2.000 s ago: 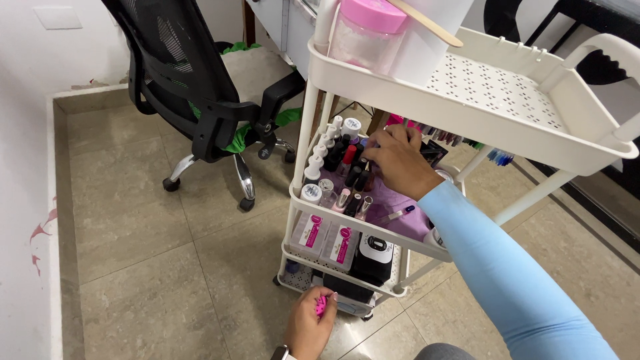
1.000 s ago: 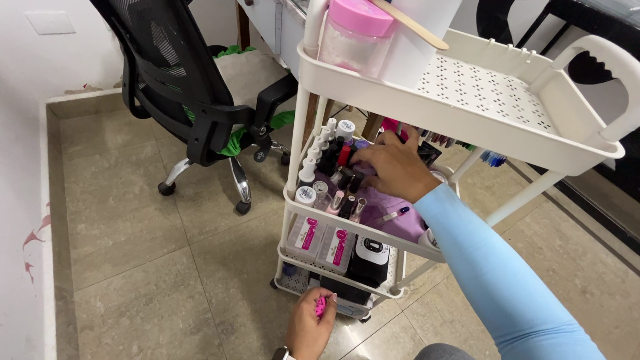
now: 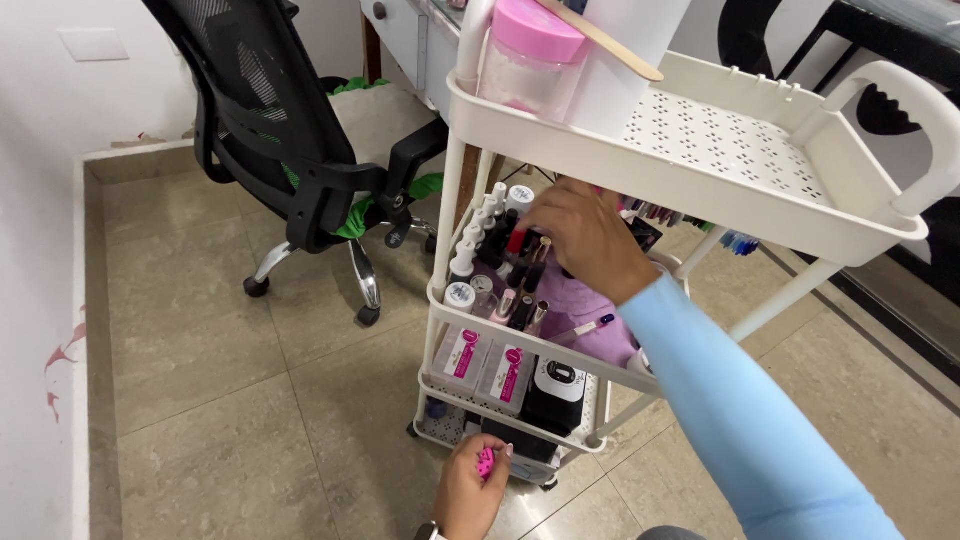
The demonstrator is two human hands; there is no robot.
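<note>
My right hand [image 3: 589, 232], in a light blue sleeve, reaches onto the second tier of a white plastic trolley [image 3: 675, 161]. Its fingers are over nail polish bottles, close to one with a red cap [image 3: 516, 241]; whether they grip anything is hidden. White-capped bottles [image 3: 463, 259] stand in a row along that tier's left side. A purple cloth [image 3: 592, 300] lies beside the bottles, with a blue-tipped clear stick [image 3: 581, 330] on it. Low in front of the trolley, my left hand [image 3: 472, 480] is closed around a small bright pink object [image 3: 486, 463] with dark spots.
A pink-lidded jar [image 3: 532, 64] and a wooden spatula [image 3: 600, 37] are on the top tier. Clear boxes [image 3: 484, 367] and a black box [image 3: 556, 394] sit lower down. A black mesh office chair [image 3: 300, 150] stands left of the trolley, by a white desk [image 3: 405, 37].
My right hand has shifted a little over the bottles, toward the back of the second tier. My left hand stays low, still around the pink object.
</note>
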